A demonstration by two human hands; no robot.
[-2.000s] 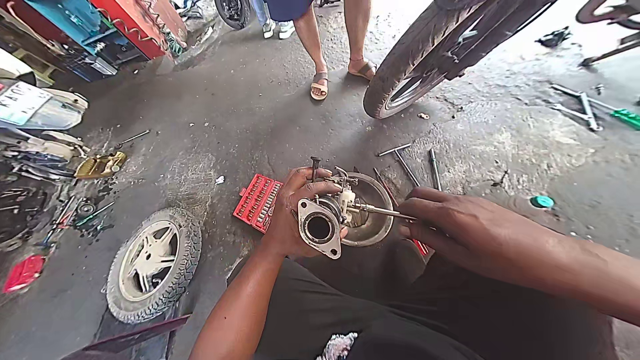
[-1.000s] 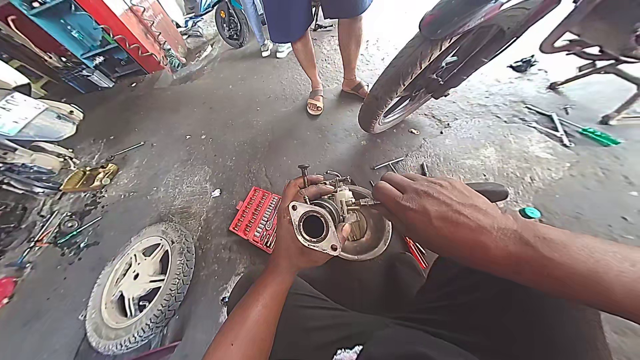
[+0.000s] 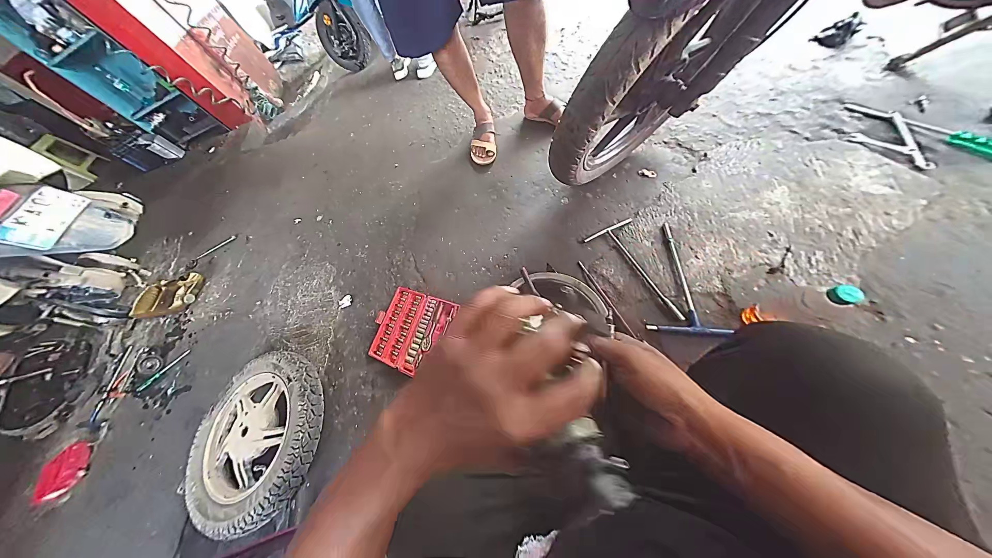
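Blurred by motion, my left hand (image 3: 508,372) is at the centre with its fingers curled over the top of a metal carburetor (image 3: 585,442), whose lower part shows below the palm. On its right side, my right hand (image 3: 639,368) touches the same part with its fingertips; whether it grips anything is hidden. Just beyond both hands is a round metal pan (image 3: 601,291) with thin tools leaning at its rim. To the left of my left hand lies an open red socket set case (image 3: 403,329).
A spoked-alloy wheel with tyre (image 3: 256,446) lies at lower left. T-handle wrenches (image 3: 643,271) lie right of the pan. A motorcycle's front tyre (image 3: 597,101) stands ahead, beside a person's sandalled feet (image 3: 483,143). More wrenches (image 3: 891,128) lie at upper right; motorcycle parts crowd the left.
The carburetor has turned and dropped toward my lap, its round flange no longer facing me. My left hand has moved over it. The screwdriver in my right hand is no longer visible there.
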